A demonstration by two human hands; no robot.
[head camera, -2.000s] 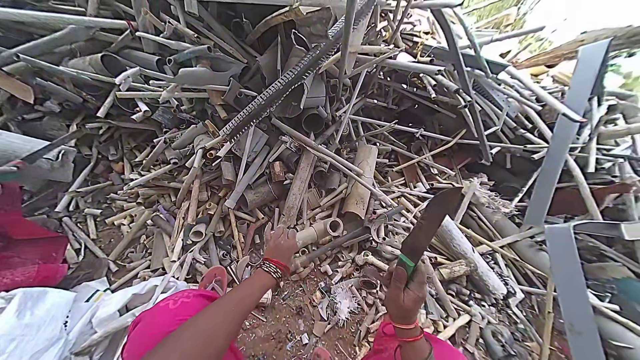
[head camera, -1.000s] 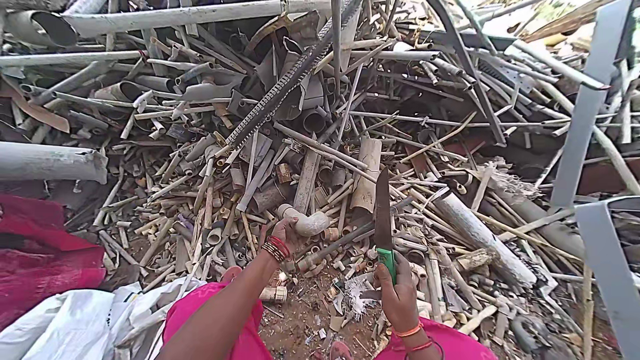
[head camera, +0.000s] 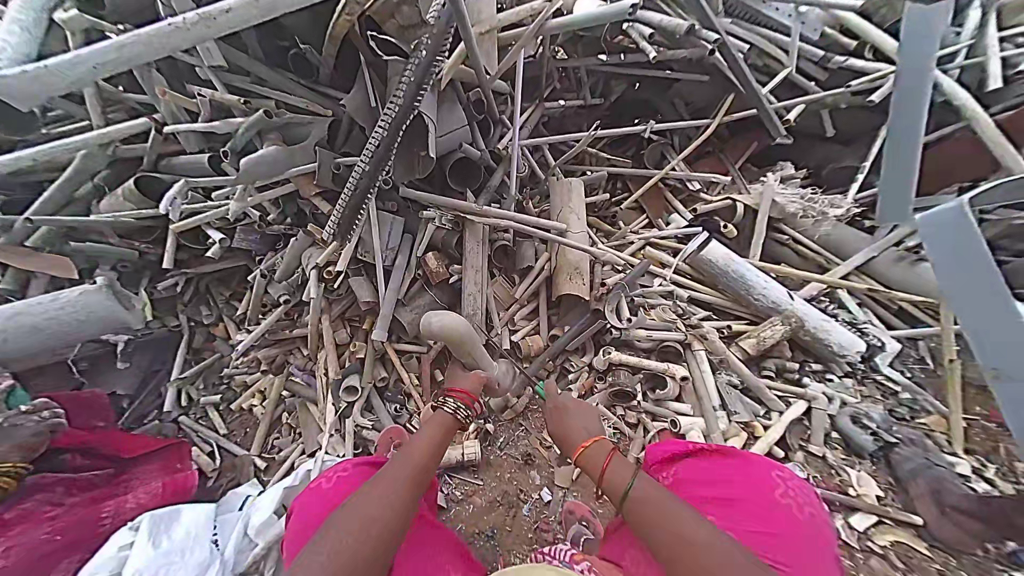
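Observation:
My left hand point(head camera: 464, 386) grips a pale plastic pipe elbow point(head camera: 458, 336) near its lower right end. My right hand point(head camera: 570, 416) is closed on the green handle of a large knife point(head camera: 512, 364), of which only the thin edge of the blade shows. The blade slants up and left, close beside the elbow; whether it touches cannot be told. Behind both hands lies a heap of scrap plastic pipes, with a half-round pipe piece point(head camera: 570, 240) and a dark ribbed strip point(head camera: 388, 132) on it.
A white sack point(head camera: 192, 536) lies at the lower left, beside another person's hand point(head camera: 28, 432) and red cloth. Grey bent strips point(head camera: 972, 272) stand at the right. Another person's foot point(head camera: 944, 496) is at the lower right. A thick white pipe point(head camera: 776, 300) lies right of centre.
The knife, upright a second ago, has tipped left toward the elbow, its blade now edge-on. My left hand has taken hold of the elbow and turned it so its free end points up and left.

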